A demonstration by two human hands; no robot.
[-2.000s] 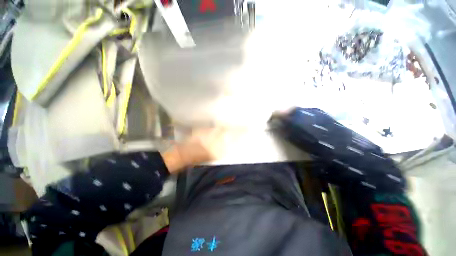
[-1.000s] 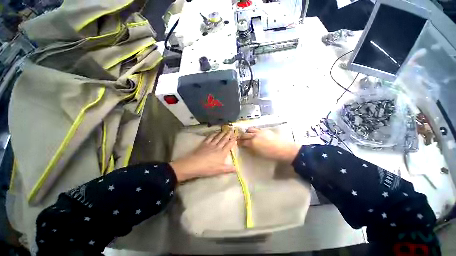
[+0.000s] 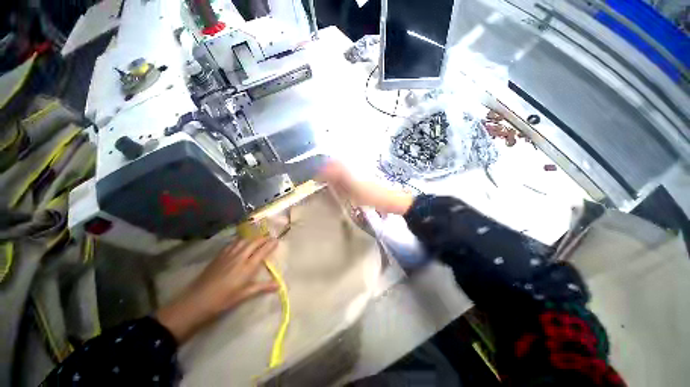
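Observation:
The beige bag body (image 3: 321, 261) lies on the table under the machine head, with a yellow strip (image 3: 283, 321) running down it. My left hand (image 3: 227, 278) lies flat on the cloth left of the strip, fingertips beside the dark grey front cover (image 3: 170, 189) of the tacker. A narrow white plate with a yellow edge (image 3: 291, 199) lies along the bag's far edge. My right hand (image 3: 363, 189) is blurred at the right end of that plate; whether it grips the cloth cannot be told. The stitching spot is mostly hidden by the head and my left fingers.
A pile of beige pieces with yellow lines (image 3: 45, 204) is at left. A clear bag of dark silver pieces (image 3: 424, 140), brown fittings (image 3: 503, 128) and a dark screen (image 3: 414, 41) with a cable are at right. More beige cloth (image 3: 624, 295) lies at far right.
The view has turned right, so the machine shows further left and tilted. My right hand has moved away from my left, rightward along the bag's far edge. My left hand stays on the cloth.

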